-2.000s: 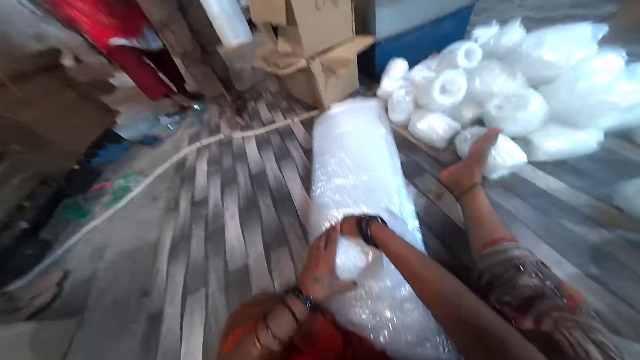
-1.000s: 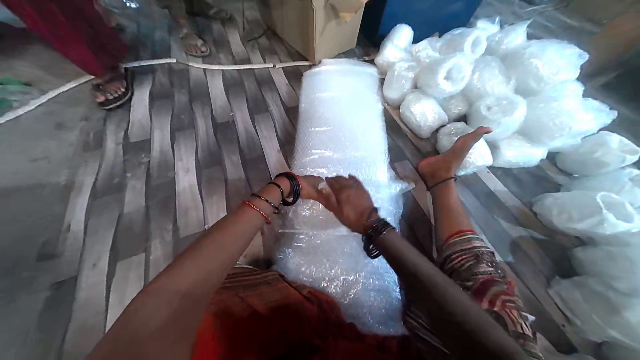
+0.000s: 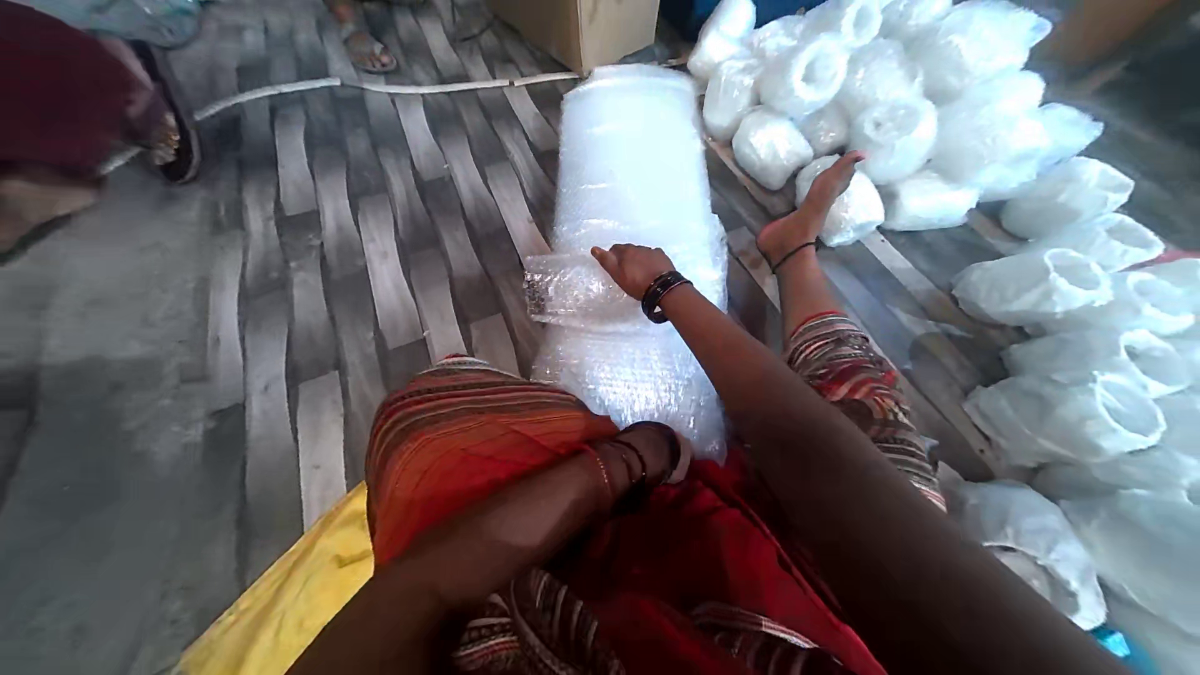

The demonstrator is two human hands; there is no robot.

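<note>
A large roll of bubble wrap (image 3: 633, 155) lies lengthwise on the floor in front of me, its near part between my legs. Across its middle is a smaller wrapped roll of clear bubble wrap (image 3: 572, 289), its left end jutting past the large roll. My right hand (image 3: 639, 270) rests on the right part of this small roll, fingers curled; whether it grips the wrap is not plain. My left hand (image 3: 661, 448) is close to my lap at the near end of the large roll. Its fingers are mostly hidden, and what it holds cannot be made out.
Many wrapped white bundles (image 3: 886, 131) are heaped at the upper right, with more bundles (image 3: 1069, 412) along the right side. A cardboard box (image 3: 600, 33) stands beyond the roll. Other people's feet (image 3: 366, 49) are at the upper left. Yellow cloth (image 3: 300, 600) lies at lower left.
My left hand has drawn back from the roll's middle to my lap. My right hand stays over the roll, where the small wrapped roll now juts out leftward.
</note>
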